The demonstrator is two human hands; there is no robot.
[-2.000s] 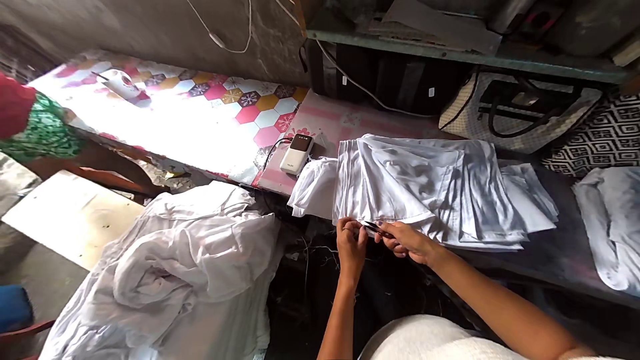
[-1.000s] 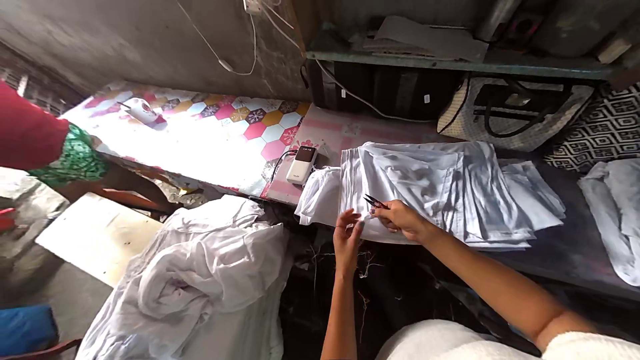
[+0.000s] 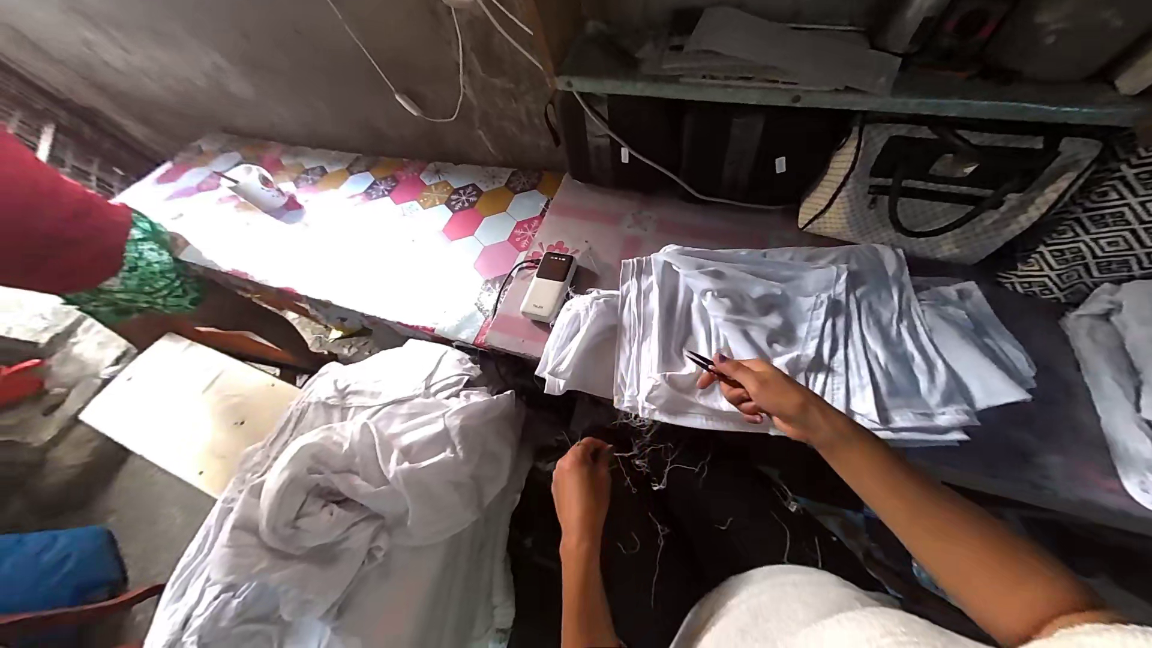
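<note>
A stack of folded white cloth garments (image 3: 756,324) lies on the table before me. My right hand (image 3: 751,391) rests over its near edge and holds a small dark pointed tool (image 3: 702,361), which looks like thread snips. My left hand (image 3: 583,454) is below the table edge, left of the stack, with fingers curled together; whether a thread is between them I cannot tell. Loose white thread ends (image 3: 652,459) hang and lie on dark cloth beside it. A large heap of white cloth (image 3: 387,486) is at my left.
A power bank (image 3: 549,286) with a cable lies left of the stack. Behind are a woven handbag (image 3: 954,193) and a shelf edge (image 3: 810,93). Another person's red and green clothing (image 3: 148,265) shows at far left, near a pale board (image 3: 189,409). More white cloth (image 3: 1116,387) lies right.
My left hand has moved down and away from the stack's edge, apart from my right hand. The right hand keeps the dark tool, now over the cloth. The other person's red clothing reaches further into view.
</note>
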